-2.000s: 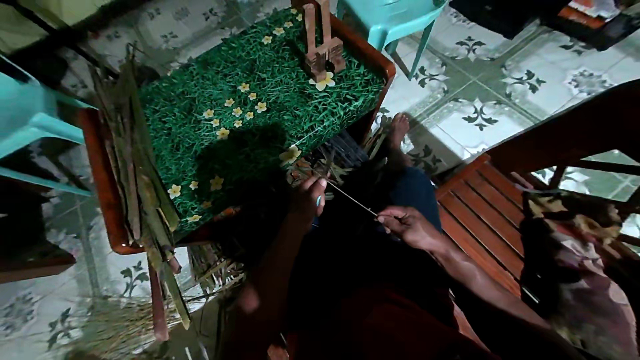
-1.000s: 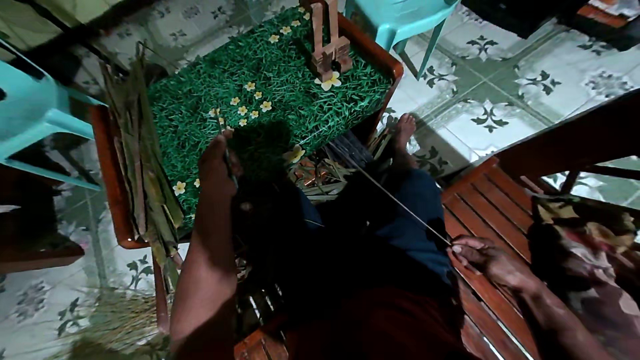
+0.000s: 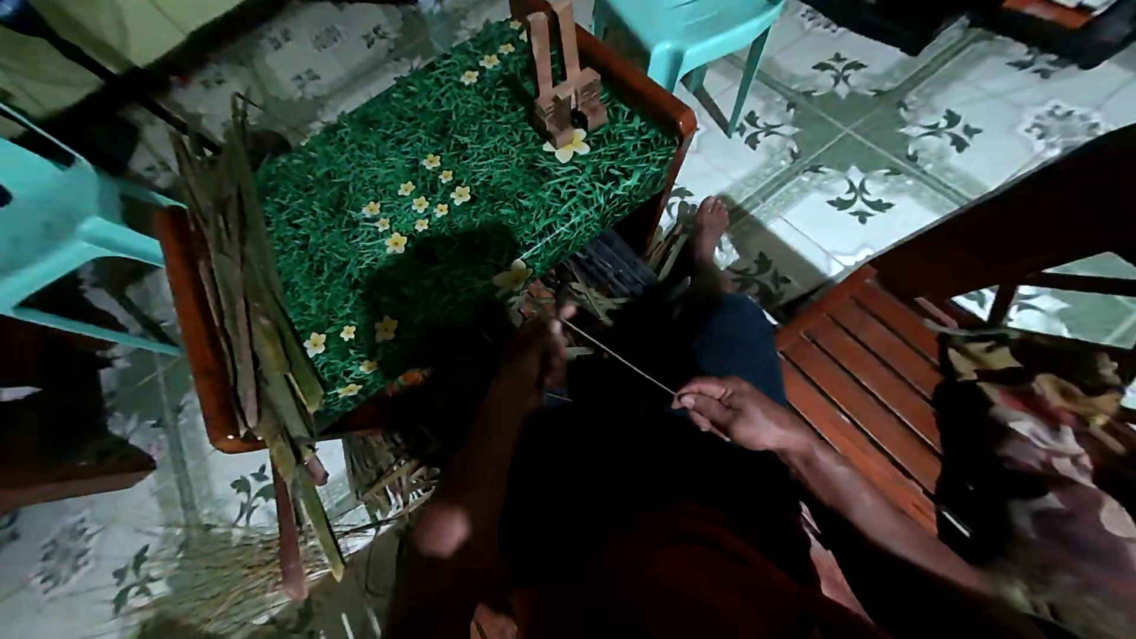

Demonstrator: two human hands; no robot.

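A thin pale strip of plant fibre stretches between my two hands above my lap. My right hand pinches its lower right end, beside my knee. My left hand, mostly in shadow, is closed around the upper left part, close to the near edge of the table. A short end sticks up past that hand over the green table cover. Whether my left hand also holds a tool is too dark to tell. Long dried leaf strips lie across the table's left end.
A wooden device with two uprights stands on the grass-print table cover. Teal plastic chairs stand beyond and to the left. A slatted wooden bench is at my right, with patterned cloth on it. Thin strips litter the floor.
My left hand was over the table a second ago and is now lower, near its edge. My right hand has come back from farther right, so the hands are closer together.
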